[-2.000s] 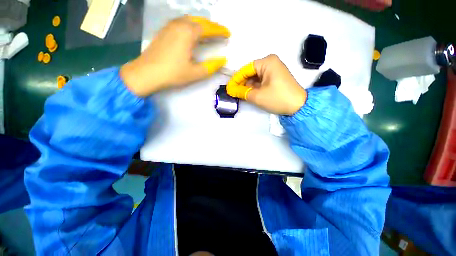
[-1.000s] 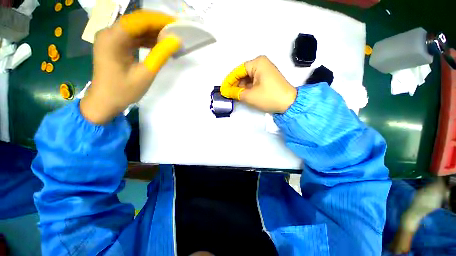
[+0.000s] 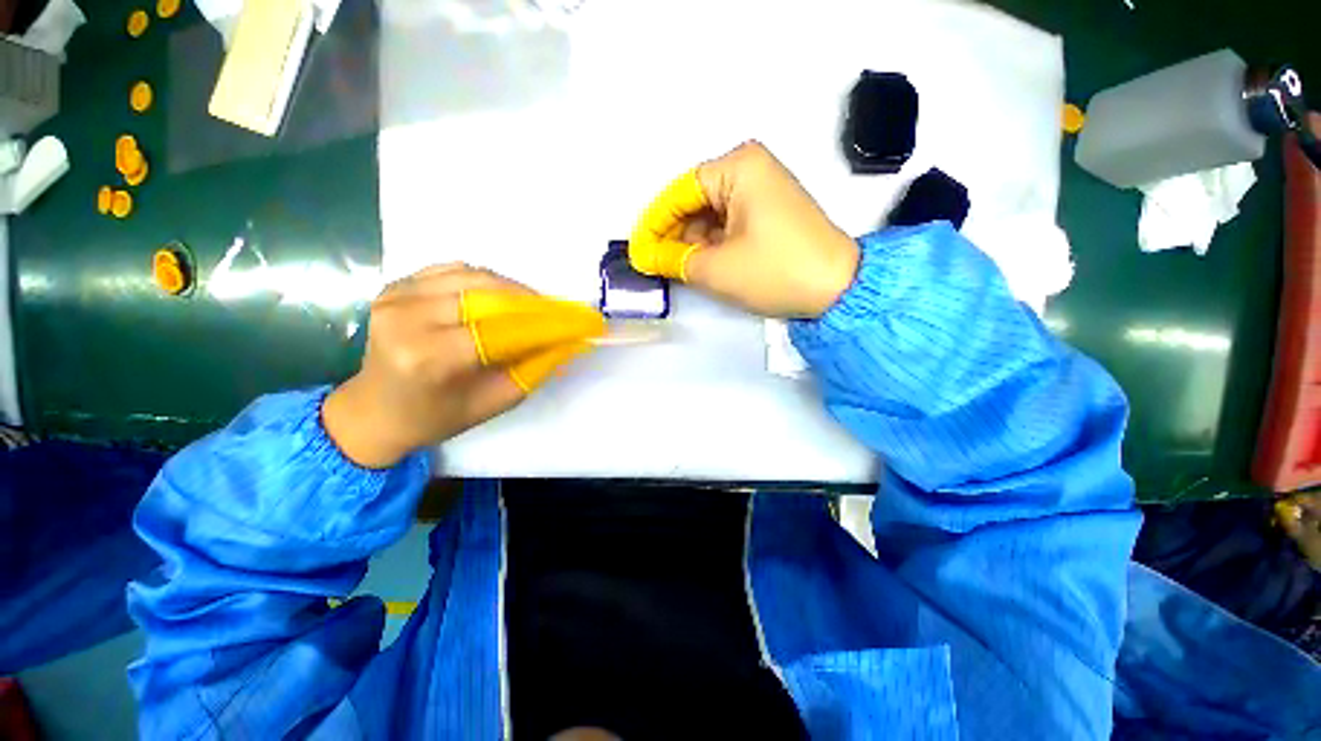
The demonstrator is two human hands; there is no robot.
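Note:
A black watch-like housing (image 3: pixel 635 294) with a pale reflective face lies on the white mat (image 3: pixel 724 420). My right hand (image 3: pixel 753 239), in yellow finger cots, has its fingertips closed on the housing's upper right edge. My left hand (image 3: pixel 464 340), also in yellow finger cots, is just below and left of the housing. Its fingertips pinch a thin pale piece (image 3: pixel 635 333), seen edge-on at the housing's lower edge; I cannot tell if they touch. Two more black housings (image 3: pixel 881 122) lie at the mat's upper right, the lower one (image 3: pixel 932 197) partly behind my right sleeve.
A translucent bottle (image 3: pixel 1171 128) lies at right by a crumpled white wipe (image 3: pixel 1191 207). A red tray (image 3: pixel 1294 348) stands at the far right. Loose orange finger cots (image 3: pixel 171 271), a pale-yellow block (image 3: pixel 261 65) and a clear sheet (image 3: pixel 217 123) are at left on the green bench.
My left hand has come down from the upper left to below the housing, holding the thin piece, which earlier showed as a pale half-round. My right hand has stayed at the housing.

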